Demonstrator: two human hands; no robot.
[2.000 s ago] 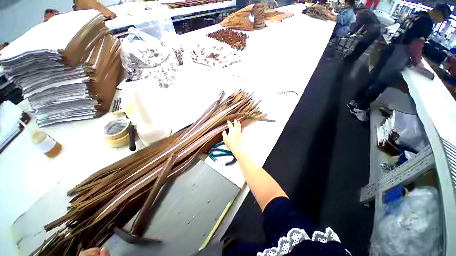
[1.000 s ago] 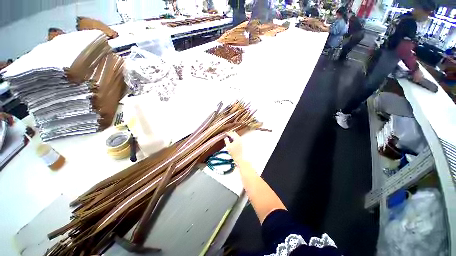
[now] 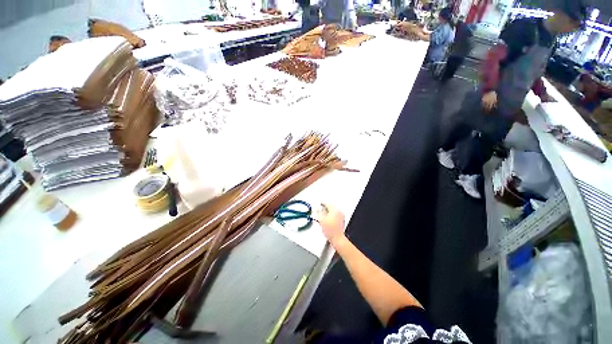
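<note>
A bundle of long brown straps, some with pale lines, lies diagonally over the grey slab. A hammer lies on the slab and bundle, its dark head near the bottom. My right hand is at the table edge, off the bundle, just right of the scissors with teal handles. Its fingers are curled; whether it holds anything cannot be made out. My left hand is not in view.
A yellow strip runs along the slab's near edge. Tape rolls, a black-handled tool and an amber-filled bottle are at left. Stacked panels and clear bags stand behind. A person is in the aisle.
My right hand has left the strap bundle and moved down and right, past the scissors, to the table edge. The person in the aisle has turned and changed posture.
</note>
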